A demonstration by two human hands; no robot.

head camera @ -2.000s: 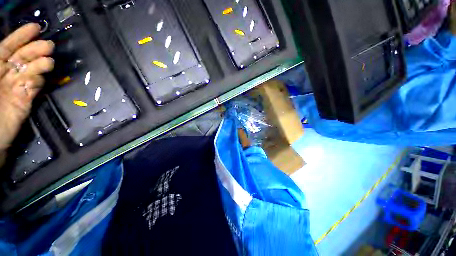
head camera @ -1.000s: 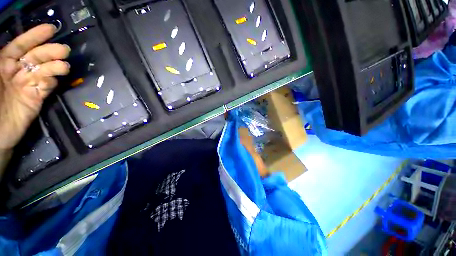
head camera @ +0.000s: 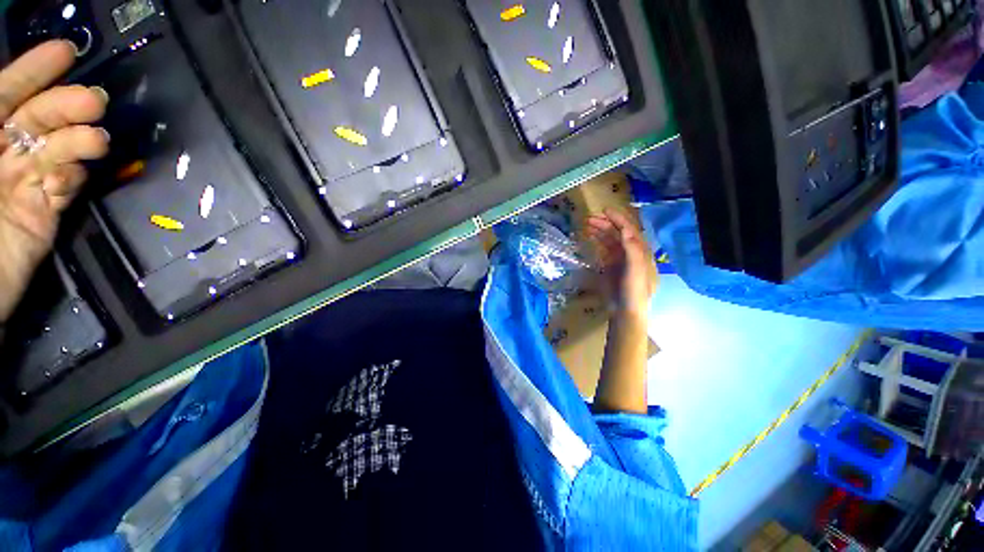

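My left hand (head camera: 43, 162) is at the left edge, partly cut off. Its index fingertip is at the round lenses of a black phone body (head camera: 205, 173); the other fingers are curled, the thumb is not seen, and whether it pinches anything is unclear. This phone body and others lie in a black foam tray (head camera: 372, 243) and bear orange and white oval marks. My right hand (head camera: 628, 259) is slightly blurred, below the bench edge, over a cardboard box (head camera: 588, 350) with clear plastic (head camera: 548, 253). Its fingers look spread, with nothing visible in them.
A black tray (head camera: 728, 162) stands at the right, overhanging the bench edge (head camera: 480, 223). A blue sleeve (head camera: 928, 226) of a neighbouring person is beyond it. A blue stool (head camera: 858, 453) and a yellow line (head camera: 777, 421) are on the pale floor at the lower right.
My right hand has risen into clear view over the box; earlier only parts of the arm showed there. My left hand stays at the same phone's lenses. The view has shifted slightly.
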